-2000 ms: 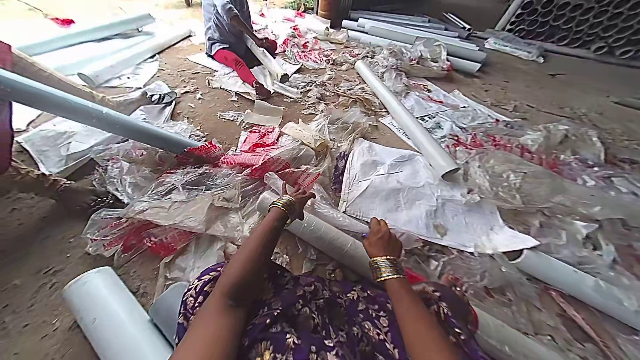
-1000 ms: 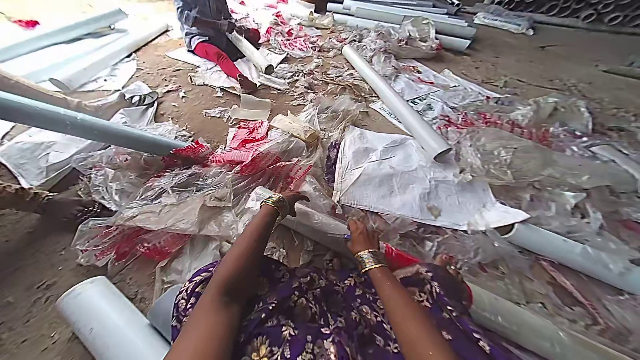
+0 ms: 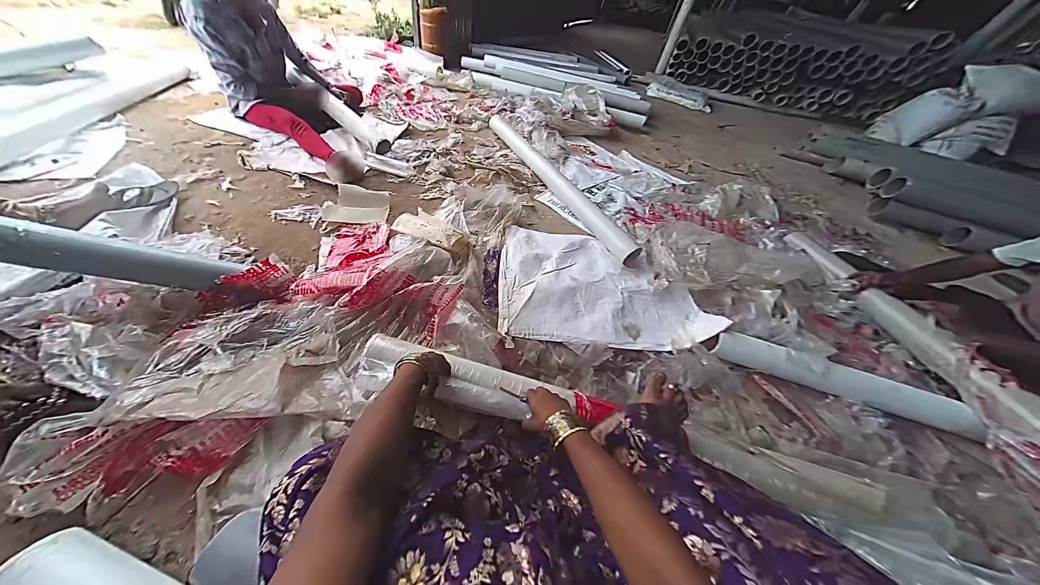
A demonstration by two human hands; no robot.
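A pale pipe wrapped in clear and red plastic film (image 3: pixel 487 378) lies across in front of my lap. My left hand (image 3: pixel 424 370) is on the wrapped pipe near its left end, its fingers curled down over the film; whether they grip it is hidden. Farther right along the same pipe, my right hand (image 3: pixel 546 408) is closed around a small thin tool with a dark tip, which points left over the film. Most of the tool is hidden in the fist. Both wrists wear bangles. My bare foot (image 3: pixel 665 393) shows beyond the pipe's red film.
Loose plastic film (image 3: pixel 236 366) surrounds me. A white sheet (image 3: pixel 585 292) lies ahead, a pale pipe (image 3: pixel 569 191) touching it. Another pipe (image 3: pixel 853 382) is at right, a grey-blue pipe (image 3: pixel 106 256) at left. One person (image 3: pixel 244 65) sits ahead; another person's arm (image 3: pixel 934 272) reaches in at right.
Both hands remain at the wrapped pipe. My right hand was a raised fist above it two seconds ago and is now down against the film. The view has shifted.
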